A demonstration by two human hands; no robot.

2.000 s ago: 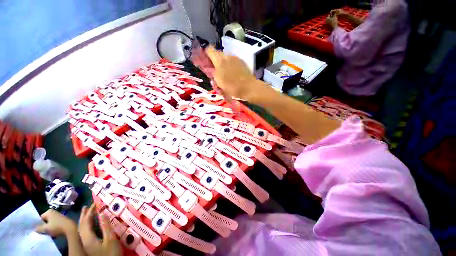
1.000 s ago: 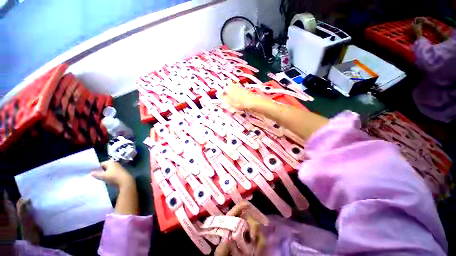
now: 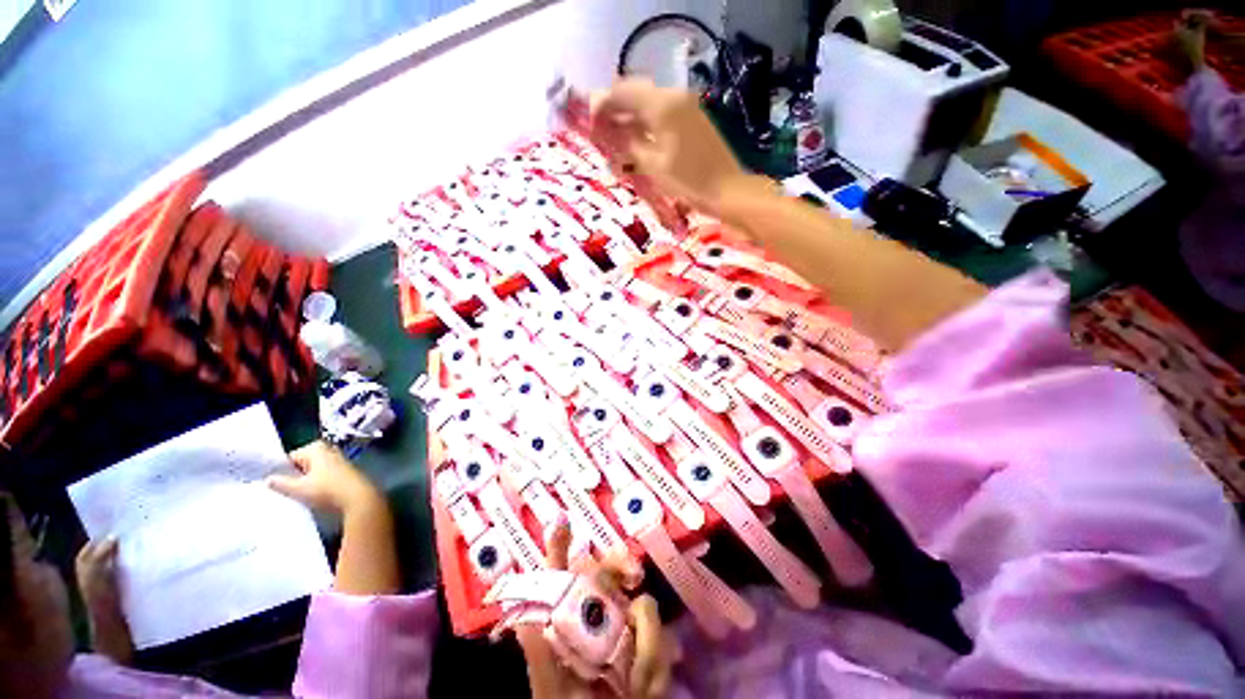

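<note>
Pale pink smartwatches (image 3: 635, 505) with long straps lie in rows on two red-orange trays (image 3: 458, 574), sensor spots facing up. Straps overhang the front and right edges. My left hand (image 3: 642, 642), low at the front edge, holds a watch (image 3: 590, 615) with its round sensor spot facing me and its strap bunched. My right hand (image 3: 655, 130) is raised over the back right of the rear tray. It is blurred, with a pinkish strap-like item at its fingers, partly hidden.
At left, a co-worker's hands rest on a white sheet (image 3: 198, 526). Beside it are a white bottle (image 3: 339, 348), a white-and-black bundle (image 3: 355, 410) and stacked red trays (image 3: 89, 321). At back right stand a tape dispenser (image 3: 901, 103) and an open box (image 3: 1017, 184). More watches (image 3: 1161, 362) lie right.
My right hand has risen from the middle of the trays toward the back wall. My left hand still holds a watch, its sensor side now visible. The view has shifted slightly.
</note>
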